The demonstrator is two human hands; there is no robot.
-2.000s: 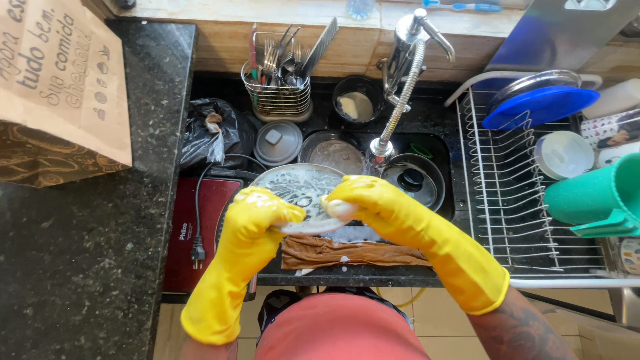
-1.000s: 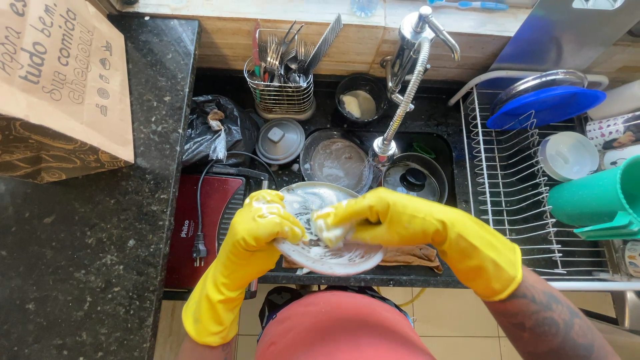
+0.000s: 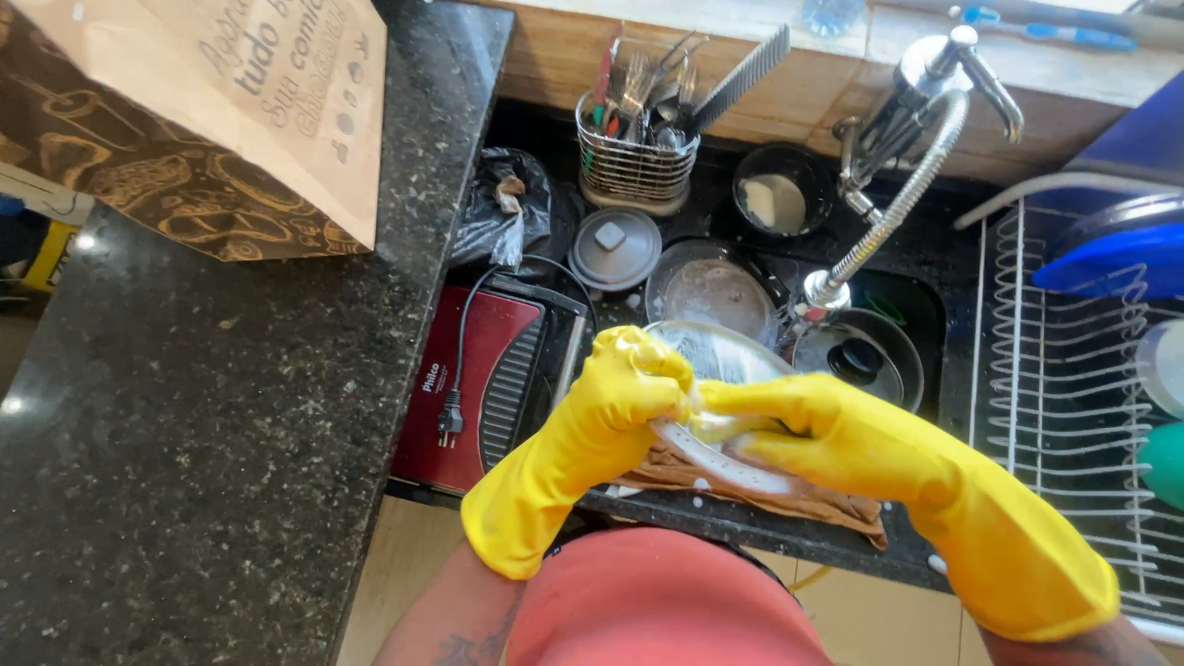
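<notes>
Both of my hands wear yellow rubber gloves. My left hand (image 3: 638, 393) grips the left edge of a soapy glass plate or lid (image 3: 731, 356), tilted above the near edge of the sink. My right hand (image 3: 814, 425) is at the plate's near rim, its fingers around something white and foamy; whether that is a sponge or only suds I cannot tell. White foam lies along the rim. Beneath the plate a brown cloth (image 3: 832, 509) is spread on the sink's edge. Behind it stand a soapy pan (image 3: 717, 296) and a pan with a black-knobbed lid (image 3: 888, 351).
A chrome faucet (image 3: 902, 199) with a flexible hose hangs over the sink. Around it are a cutlery basket (image 3: 638, 171), a black pot (image 3: 782, 194), a grey lid (image 3: 615, 248) and a red electric grill (image 3: 462, 388). A white wire dish rack (image 3: 1045, 398) is right; a paper bag (image 3: 305, 176) stands left.
The plate has gone from lying nearly flat to a steeper tilt. My right hand has moved from the plate's face to its near rim. My left hand still grips it.
</notes>
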